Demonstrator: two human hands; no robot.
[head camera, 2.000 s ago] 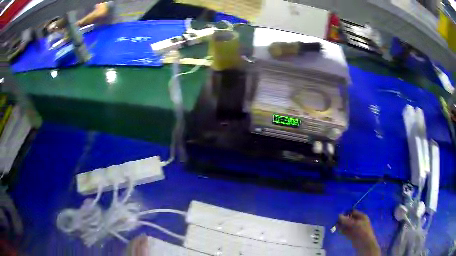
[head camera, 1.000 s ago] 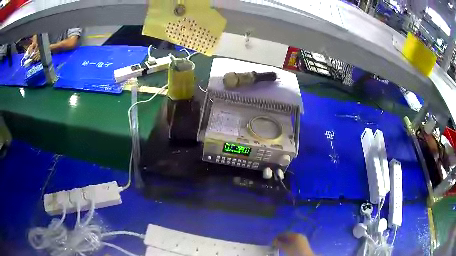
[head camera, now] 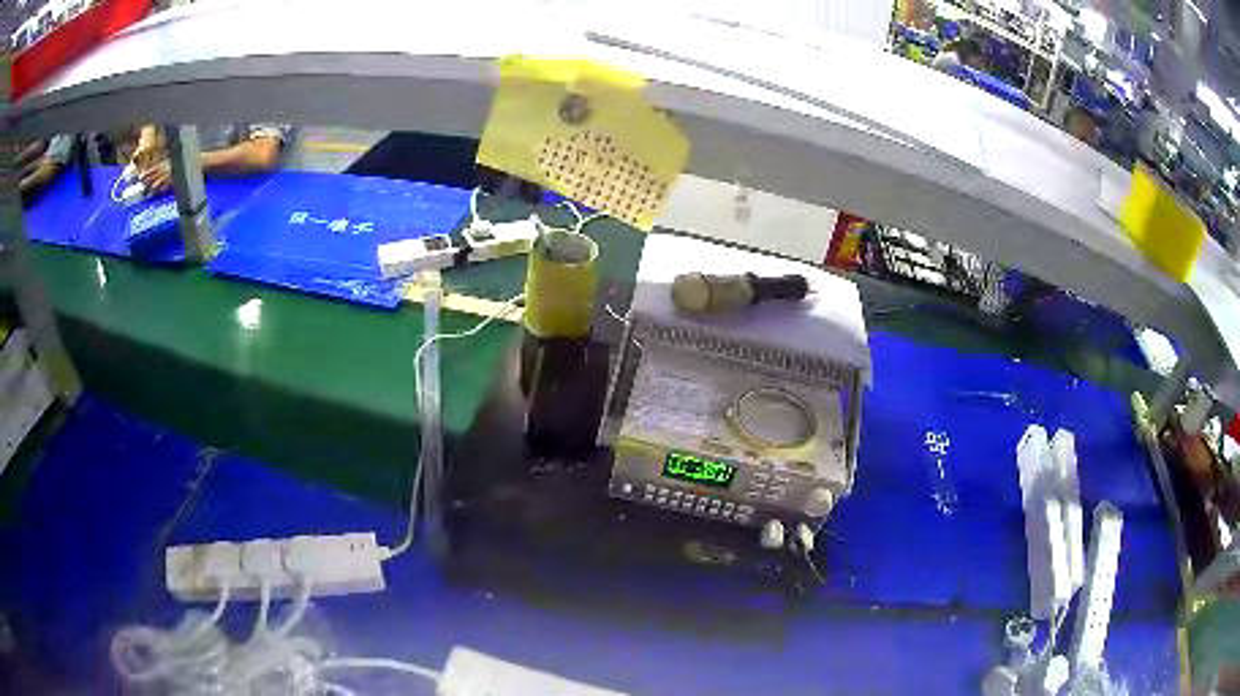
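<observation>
One end of a white power strip shows at the bottom edge; the rest is cut off. White cords lie bundled at the lower left. Several cords run up to plugs in the supply power strip, front left. The grey-white bench tester stands at centre with green lit digits and knobs at its lower right. A short dark lead hangs from the knobs. Neither of my hands is in the picture.
A yellow cup stands on a dark block left of the tester. A dark and tan tool lies on top. White strips lie at right. A shelf with a yellow card crosses above. A person's arms show far left.
The view has tilted up, so the shelf fills the top and the front strips are mostly cut off. My right hand, earlier at the strip's right end, has left the picture.
</observation>
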